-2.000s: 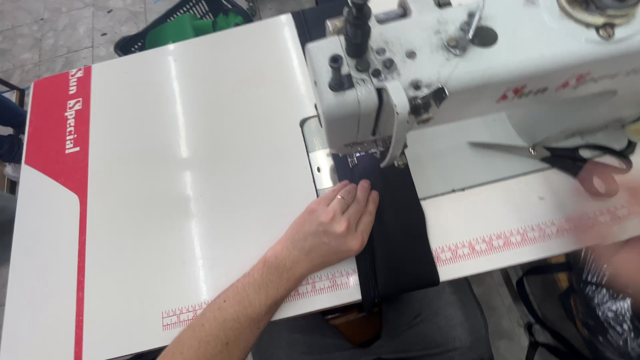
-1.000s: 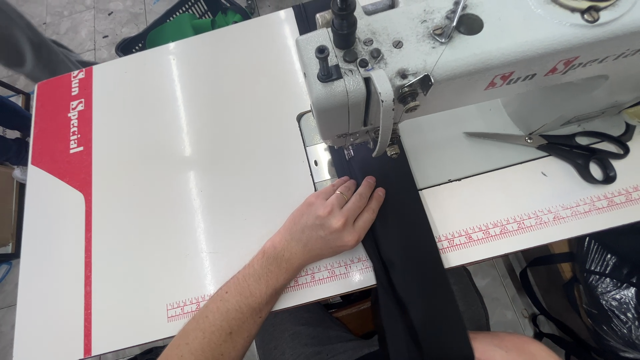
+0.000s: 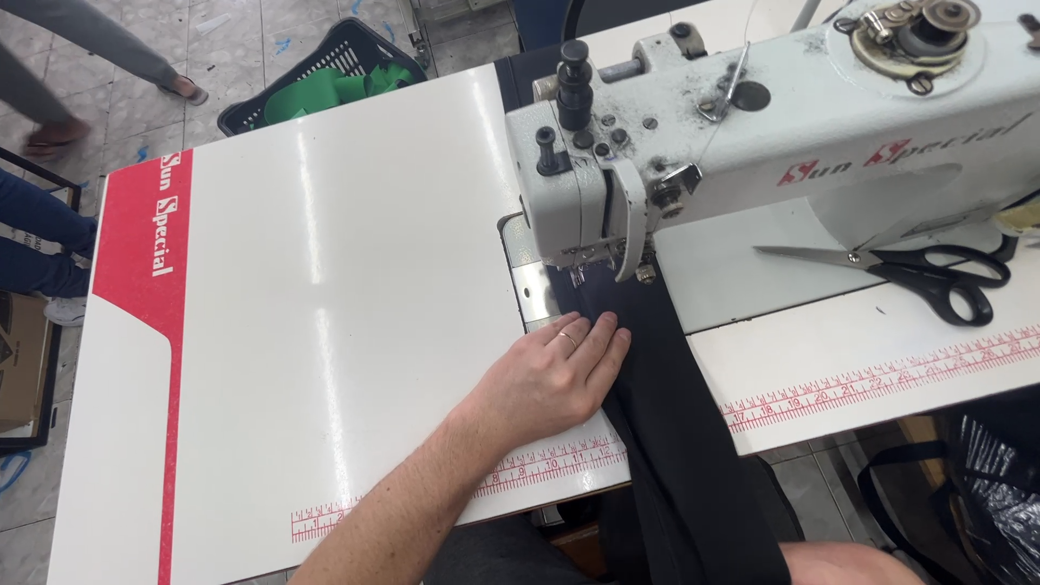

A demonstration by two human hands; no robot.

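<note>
My left hand, with a ring on one finger, lies palm down on the left side of a dark fabric strip, just in front of the presser foot of a white sewing machine. Its fingertips press the cloth; the thumb is hidden. The strip runs under the foot and hangs over the table's front edge. At the bottom of the view a part of my right hand or forearm shows beside the hanging cloth, its fingers out of sight.
Black-handled scissors lie on the machine bed at right. The white table has a printed red ruler along its front. Behind stands a dark basket with green fabric. People's legs are at the upper left.
My right hand has moved from near the scissors down to the bottom of the view. The fabric now hangs further past the table edge. My left hand stays on the cloth.
</note>
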